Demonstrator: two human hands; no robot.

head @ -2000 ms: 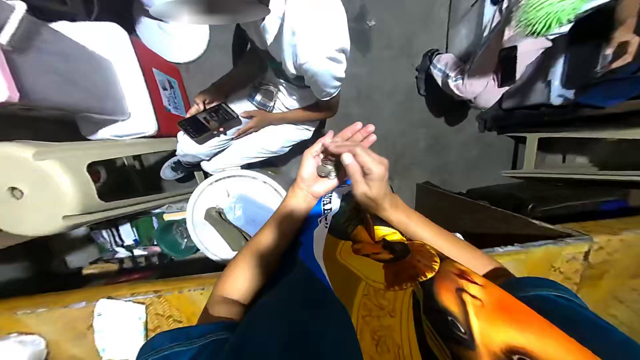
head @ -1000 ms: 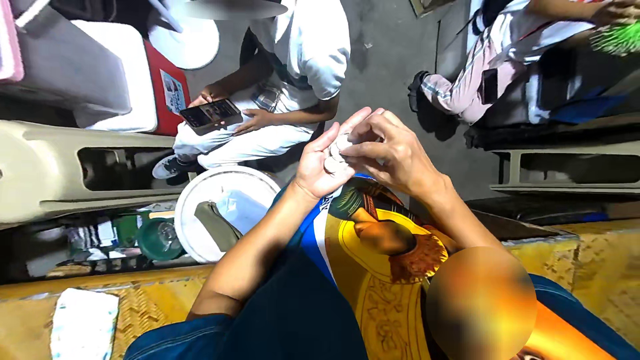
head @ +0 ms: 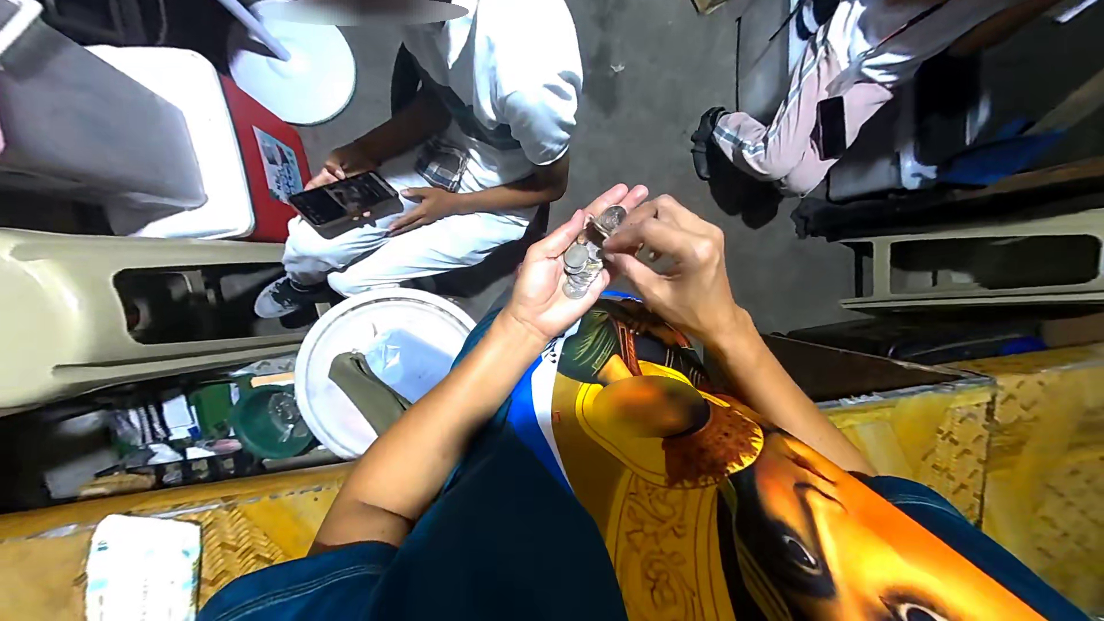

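Observation:
Several silver-coloured coins [head: 583,269] lie in the palm of my left hand [head: 552,280], which is turned up at the middle of the view with its fingers stretched out. Another coin [head: 612,217] shows near its fingertips. My right hand [head: 681,259] is bent over the palm from the right, thumb and index finger at the coins; whether a coin is pinched between them is hard to tell. Both hands are in front of my printed shirt [head: 664,517].
A seated person [head: 526,78] across from me holds a phone [head: 345,203]. Below left stands a round white lid or table [head: 328,388] with a folded cloth [head: 366,388]. Another person [head: 793,129] sits at upper right. A red and white cooler [head: 233,155] stands left, above a beige plastic chair [head: 52,319].
My right hand has drawn back a little from over my left palm, and the coins show more plainly than before. The person at upper right has moved an arm, and the green thing there is out of view.

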